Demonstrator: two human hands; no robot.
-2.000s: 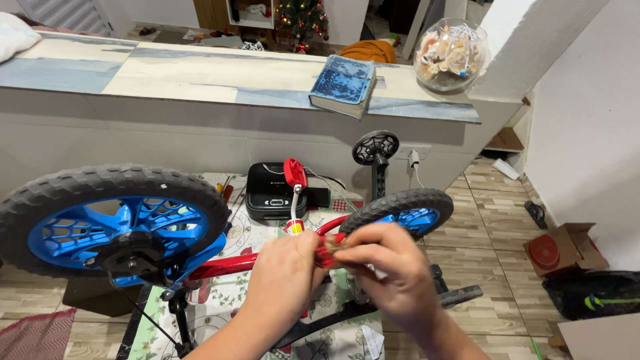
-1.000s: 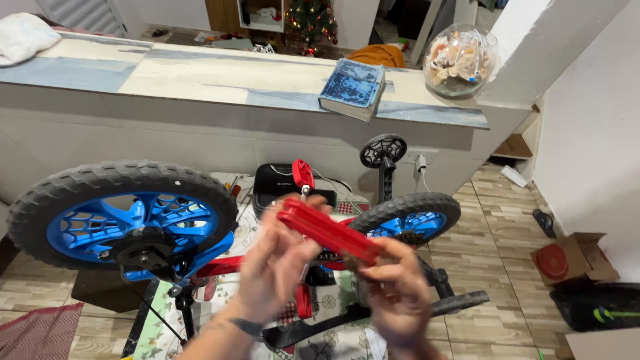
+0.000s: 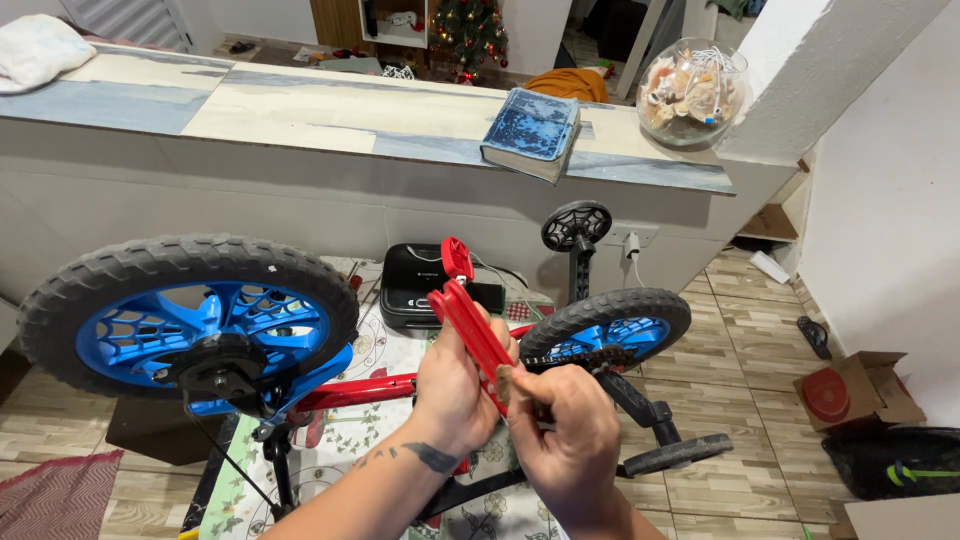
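My left hand (image 3: pixel 457 382) is closed around a long red grooved plastic part (image 3: pixel 472 330), likely a chain guard, tilted over the bicycle. At its lower end my right hand (image 3: pixel 566 435) pinches a small brownish piece (image 3: pixel 505 381), perhaps a cloth or pad, against the red surface. Below the hands a child's bicycle lies upside down on a table, with a red frame (image 3: pixel 360 391), a blue-rimmed wheel (image 3: pixel 202 322) at left and a smaller-looking blue-rimmed wheel (image 3: pixel 607 330) at right. A red pedal (image 3: pixel 457 259) points up just beyond the red part.
A black appliance (image 3: pixel 409 281) stands on the floral tablecloth (image 3: pixel 345 450) against the half wall. On the ledge (image 3: pixel 300 97) lie a blue book (image 3: pixel 532 131) and a glass bowl of shells (image 3: pixel 691 94). Training wheels (image 3: pixel 576 225) stick out at right. A cardboard box (image 3: pixel 859 390) sits on the floor.
The red part, raised in both hands one second ago, is now steeper, with the left hand around its middle and the right hand at its lower end.
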